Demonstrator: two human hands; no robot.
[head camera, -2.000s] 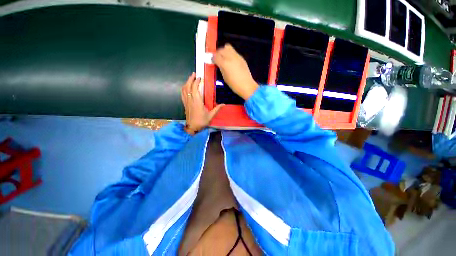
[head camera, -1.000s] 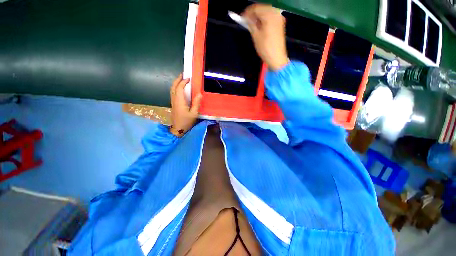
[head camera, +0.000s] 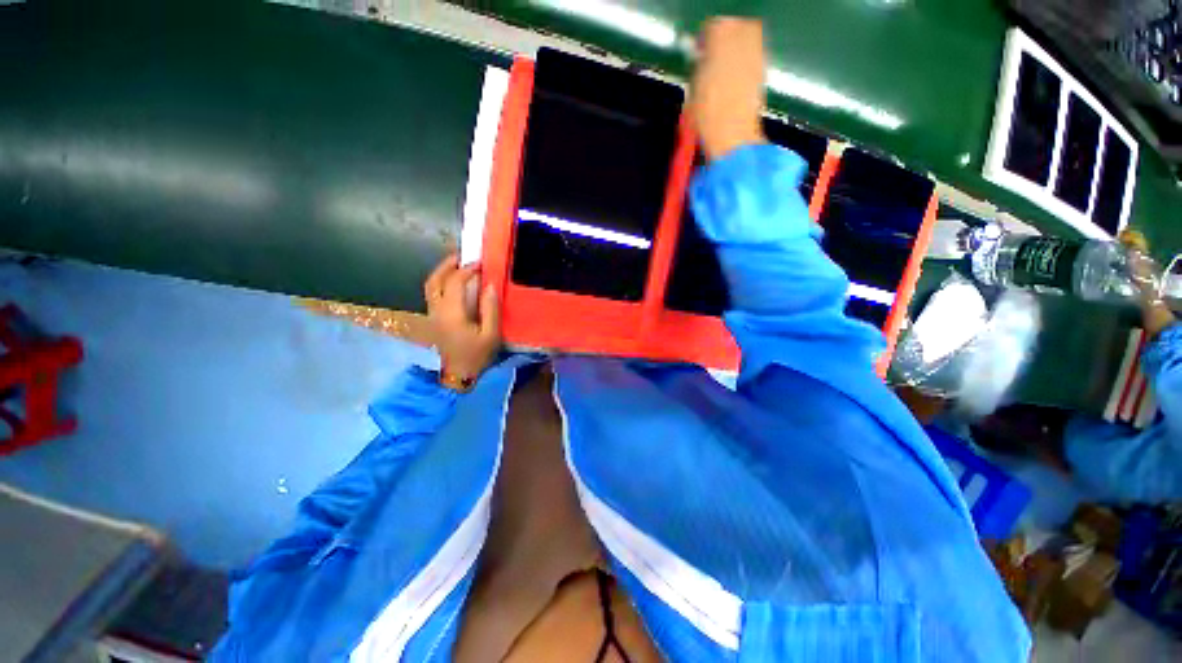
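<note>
An orange-red tray (head camera: 583, 323) with three slots lies in front of me, a white edge showing along its left side. A glossy black display panel (head camera: 596, 168) lies in its left slot, and two more black panels lie in the middle and right slots. My left hand (head camera: 464, 317) rests on the tray's left front corner, thumb on the rim. My right hand (head camera: 730, 80) is blurred above the far edge of the middle slot. Its fingers are unclear and no cloth shows. My right sleeve covers much of the middle panel.
A clear drink bottle (head camera: 1056, 264) lies right of the tray, near shiny round white patches (head camera: 949, 321). A white tray (head camera: 1066, 140) with black panels sits on the green conveyor. Another person's hand (head camera: 1143, 279) and blue sleeve are at the right edge.
My right hand has moved from the left panel to the far side of the middle slot. The white cloth seen earlier no longer shows. Another person's arm has appeared at the right.
</note>
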